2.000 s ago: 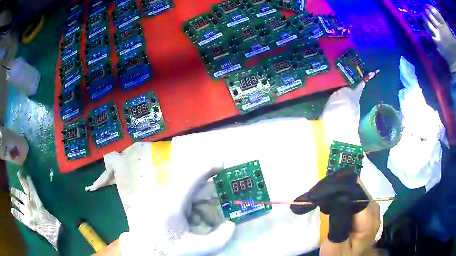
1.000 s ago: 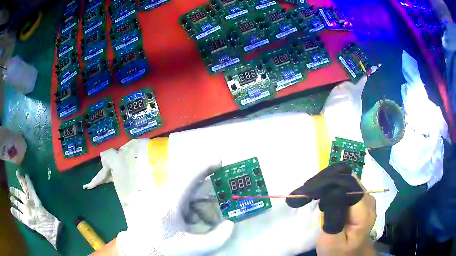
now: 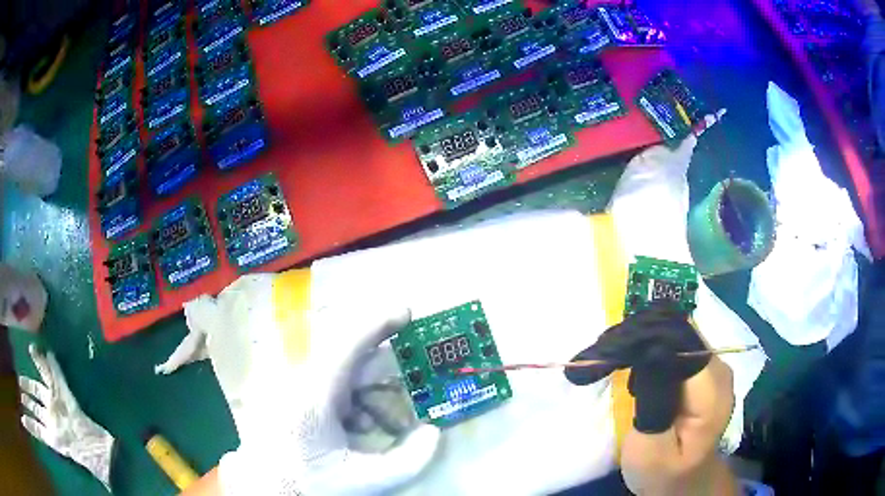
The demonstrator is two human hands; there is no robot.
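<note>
A green circuit board (image 3: pixel 454 363) with a dark three-digit display, a blue block and a white label strip lies on the white padded cloth (image 3: pixel 524 252). My left hand (image 3: pixel 340 417), in a white knit glove, holds the board by its left edge between thumb and fingers. My right hand (image 3: pixel 670 378), with black covers on the fingers, holds a thin brush (image 3: pixel 529 367) like a pen. The brush's reddish tip is over the board just below the display. A second green board (image 3: pixel 660 283) lies on the cloth, partly hidden behind my right hand.
A red mat (image 3: pixel 330 145) with many boards lies beyond the cloth. A greenish round pot (image 3: pixel 730 228) and a crumpled white wipe (image 3: pixel 810 262) are at right. A spare white glove (image 3: pixel 66 417), a yellow-handled tool (image 3: pixel 171 463) and a whitish bottle (image 3: pixel 19 298) are at left.
The brush tip has moved from the board's lower left, near the blue block, up and right to just below the display. The whole view has shifted slightly. Both hands keep their holds.
</note>
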